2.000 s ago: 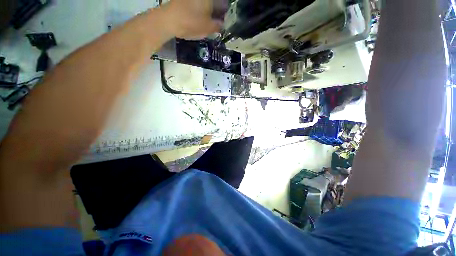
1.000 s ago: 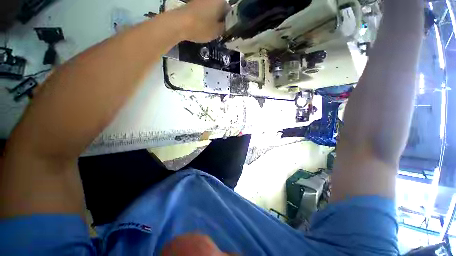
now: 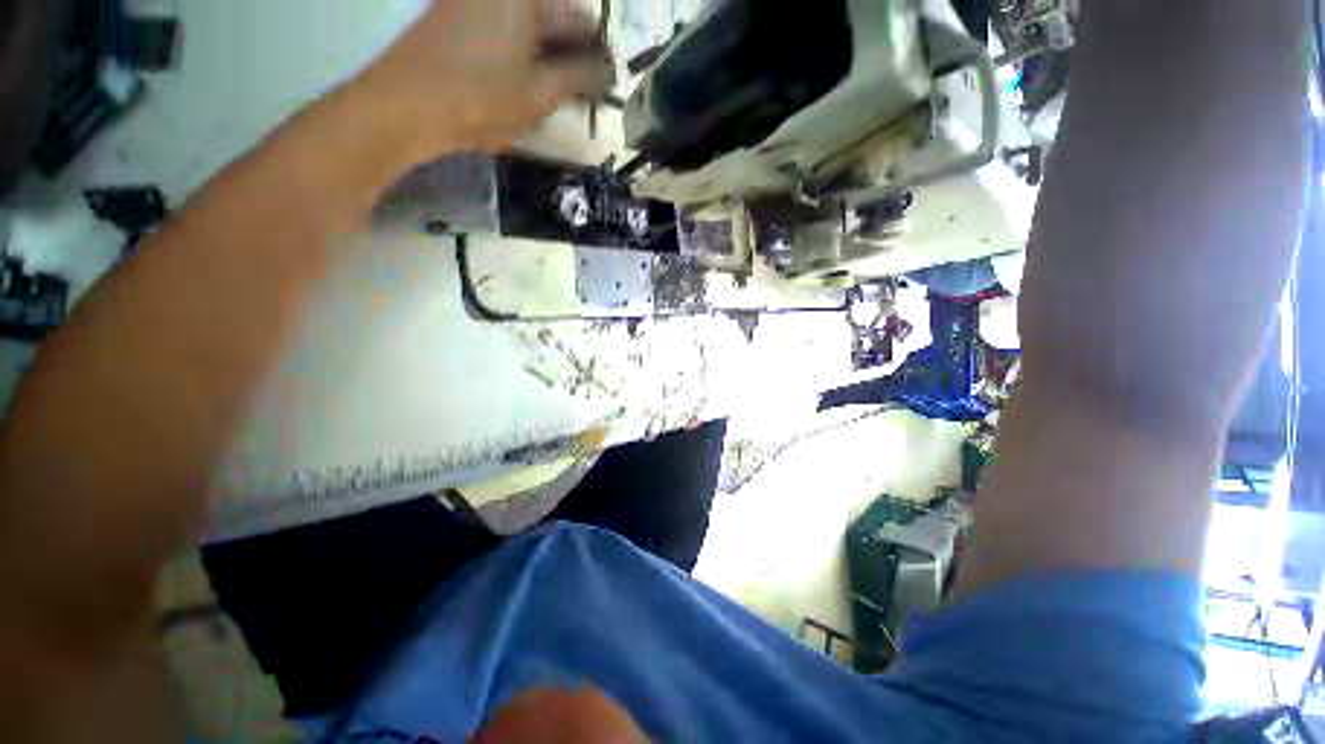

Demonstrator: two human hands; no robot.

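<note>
The cream-white sewing machine head (image 3: 930, 116) stands at the top middle. Below and left of it, two round shiny hooks (image 3: 577, 204) sit side by side in a dark opening. The flat silver slide plate (image 3: 615, 279) lies just in front of them. My left hand (image 3: 509, 73) is at the top edge, left of the machine head, blurred; its fingers are near a dark part, and whether it holds anything cannot be told. My right arm reaches up along the right side; my right hand is out of the picture past the top edge.
Dark metal parts (image 3: 124, 208) lie on the white table at the far left. A worn ruler strip (image 3: 378, 475) runs along the table's front edge. A green and grey motor housing (image 3: 908, 560) is below right. A blue item (image 3: 952, 349) is beside the machine.
My left hand has moved left, away from the machine head. The view has shifted, and the machine sits a little lower and further left.
</note>
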